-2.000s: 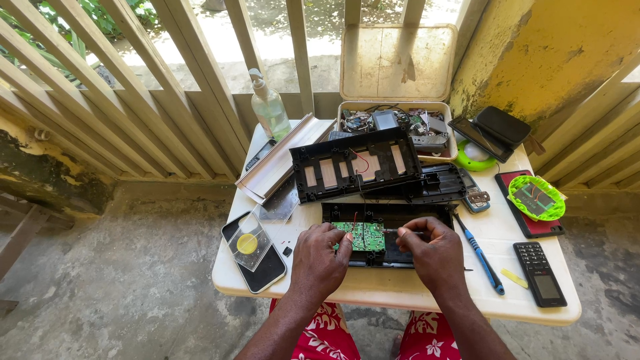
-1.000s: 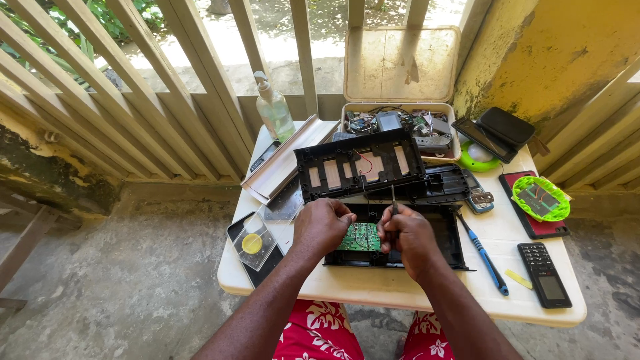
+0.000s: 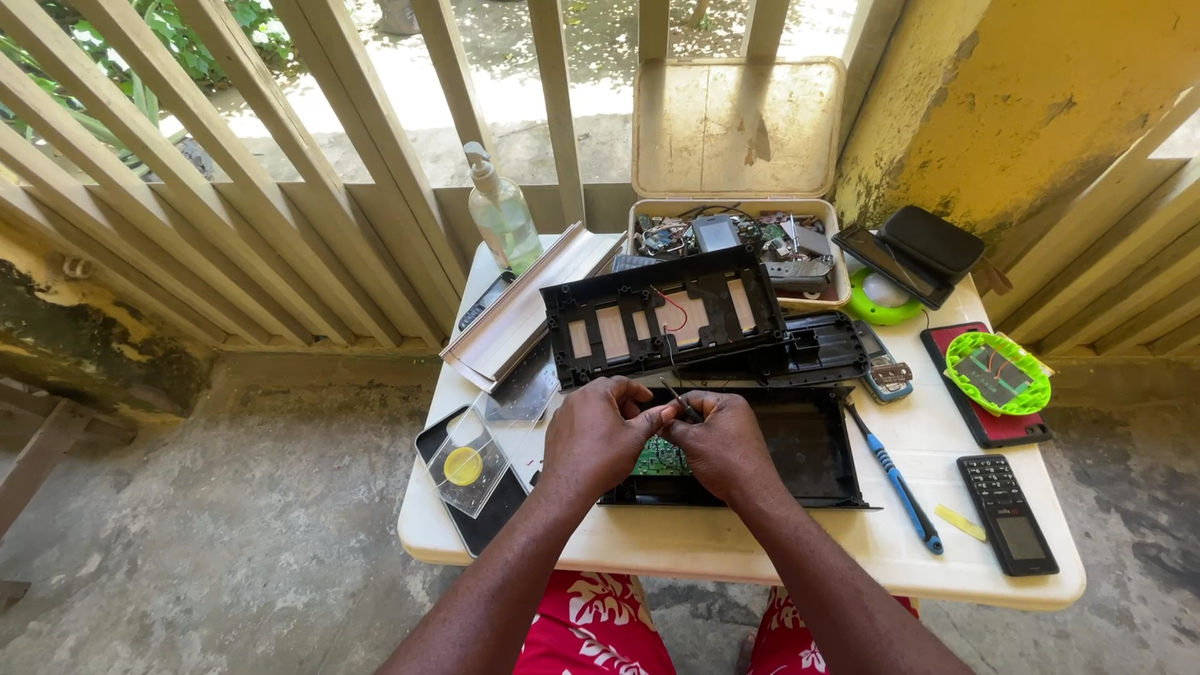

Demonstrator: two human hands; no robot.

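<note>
My right hand (image 3: 720, 442) grips a small thin tool with a dark handle (image 3: 692, 411), its tip angled up and left. Touching it at the fingertips is my left hand (image 3: 600, 433), thumb and fingers pinched together; whatever they pinch is too small to make out. Below both hands a green circuit board (image 3: 660, 459) lies in the left part of an open black plastic housing (image 3: 808, 441), partly covered by the fingers. Behind it a second black plastic casing (image 3: 614, 328) rests tilted, with a red wire (image 3: 677, 302) and a thin dark wire running down toward my hands.
An open box (image 3: 831, 211) of electronic parts stands at the back, near a pump bottle (image 3: 504, 220). A blue-black tool (image 3: 897, 486), a keypad phone (image 3: 1008, 514) and a green round lamp part (image 3: 997, 373) lie right. On the left are a clear plastic case (image 3: 469, 457) and a metal channel (image 3: 525, 305).
My hands have come together over the board; their fingertips were apart a second ago. Two seconds ago both were lower, at the board's sides. The tool now tilts more to the left.
</note>
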